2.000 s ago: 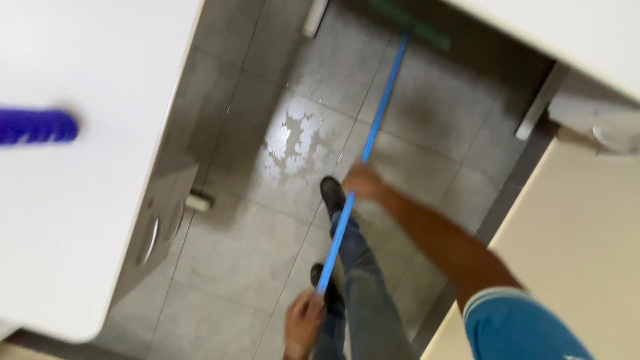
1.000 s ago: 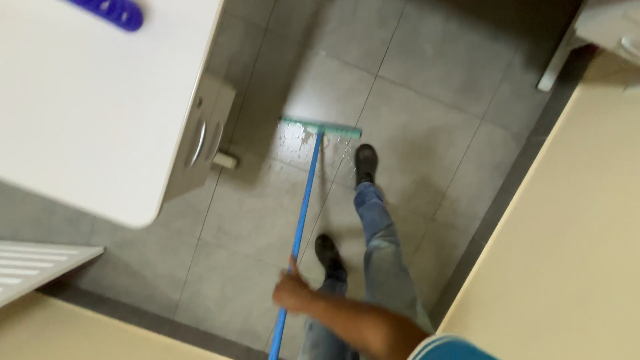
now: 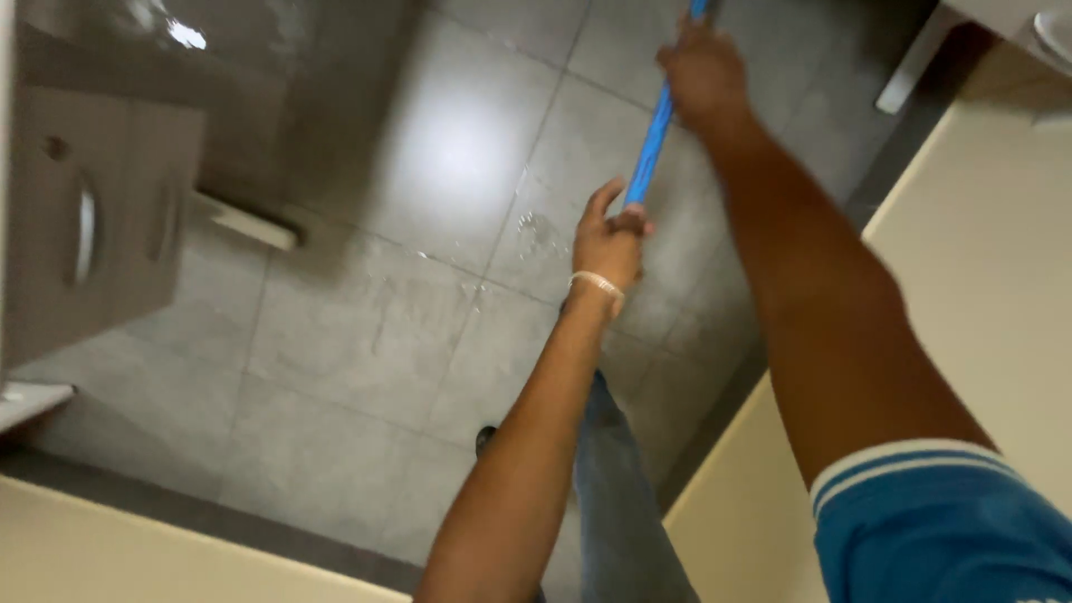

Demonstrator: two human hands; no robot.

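A blue pole (image 3: pixel 651 155) runs from the top edge down to the middle of the head view. My left hand (image 3: pixel 610 239), with a light band around the wrist, is closed around its lower end. Farther up, my right hand (image 3: pixel 708 75) grips the same pole near the top edge of the view. The far end of the pole and its green squeegee head are out of view. Wet marks (image 3: pixel 540 236) lie on the grey floor tiles (image 3: pixel 335 335) to the left of my left hand.
A drawer cabinet (image 3: pixel 126 193) with curved handles stands at the left, a pale furniture foot (image 3: pixel 255 230) beside it. Beige walls (image 3: pixel 963 276) with dark skirting border the floor at right and lower left. Another pale furniture leg (image 3: pixel 913 67) is at the upper right. My jeans-clad leg (image 3: pixel 624 502) is below my hands.
The squeegee head, seen on the wet tiles a second ago, has left the view. Both hands are now visible on the pole, farther up in the picture. The view has shifted.
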